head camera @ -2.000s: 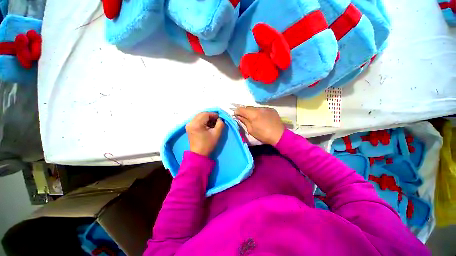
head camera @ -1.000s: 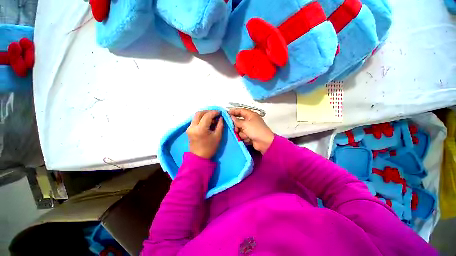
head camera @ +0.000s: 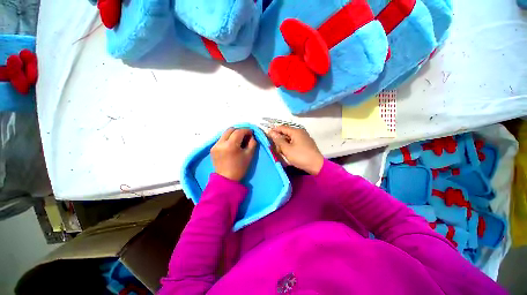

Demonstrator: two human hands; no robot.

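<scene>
A light blue plush lid (head camera: 202, 167) lies at the table's front edge, its plain inner side and raised rim facing up. My left hand (head camera: 233, 151) is closed on its upper rim, fingers curled over it. My right hand (head camera: 293, 147) is at the rim's upper right, thumb and fingertips pinched together; what they pinch is too small to tell. A bit of red shows at the rim below these fingertips. Silvery thread snips (head camera: 283, 123) lie on the cloth just above my right hand.
Plush lids with red bows (head camera: 341, 52) are heaped at the back of the white-covered table (head camera: 144, 115). A yellow pad (head camera: 359, 120) and sticker sheet (head camera: 388, 112) lie at right. A sack (head camera: 501, 151) of lids stands lower right, a cardboard box (head camera: 86, 236) lower left.
My right hand has come from beside the snips to the rim, then shifted slightly outward. My left hand keeps its hold on the lid. The view has shifted a little.
</scene>
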